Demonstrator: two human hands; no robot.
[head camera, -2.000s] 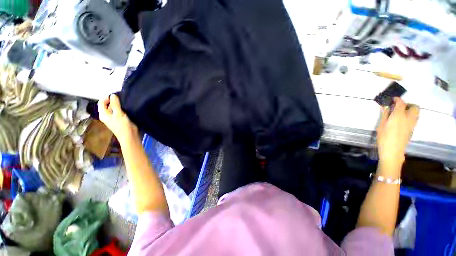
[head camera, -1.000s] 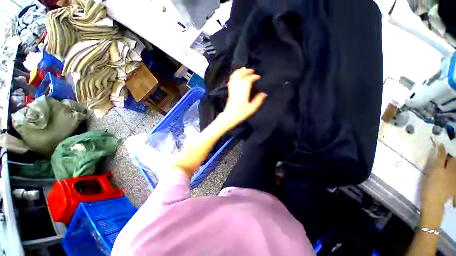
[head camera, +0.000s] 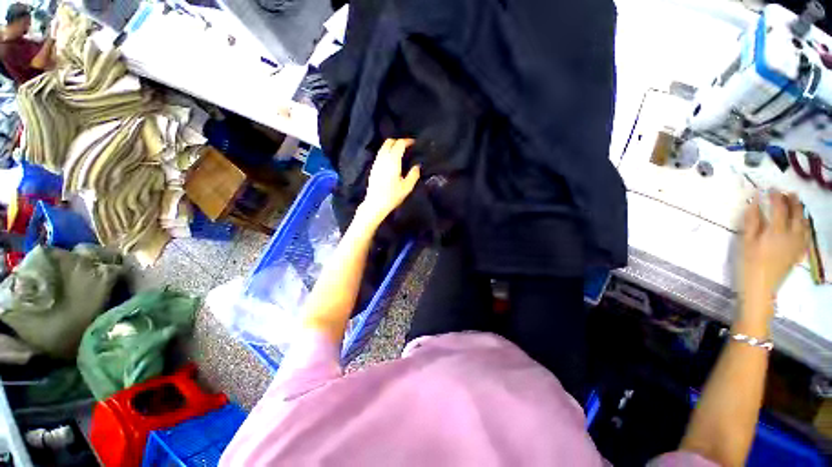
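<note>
A dark jacket (head camera: 547, 137) lies over my lap and the table, in the upper middle of the view. My left hand (head camera: 392, 178) is on the jacket's left part, fingers bent; whether it pinches the cloth I cannot tell. My right hand (head camera: 774, 237) is over the white table at the right, away from the jacket, fingers spread and pointing forward. A thin pen-like tool (head camera: 814, 250) lies on the table just right of my right hand. What is under my right fingers is hidden.
A white and blue sewing machine (head camera: 762, 77) stands at upper right. A blue slatted basket (head camera: 306, 205) with clear plastic bags is left of my lap. Stacked beige pieces (head camera: 128, 173), a wooden stool (head camera: 214, 182), green sacks and a red crate (head camera: 150, 410) are at left. A person (head camera: 20, 46) is at far upper left.
The view has swung left and then partly back. My left hand has moved from the jacket's left edge onto the cloth. The dark block at my right fingertips earlier is no longer seen there.
</note>
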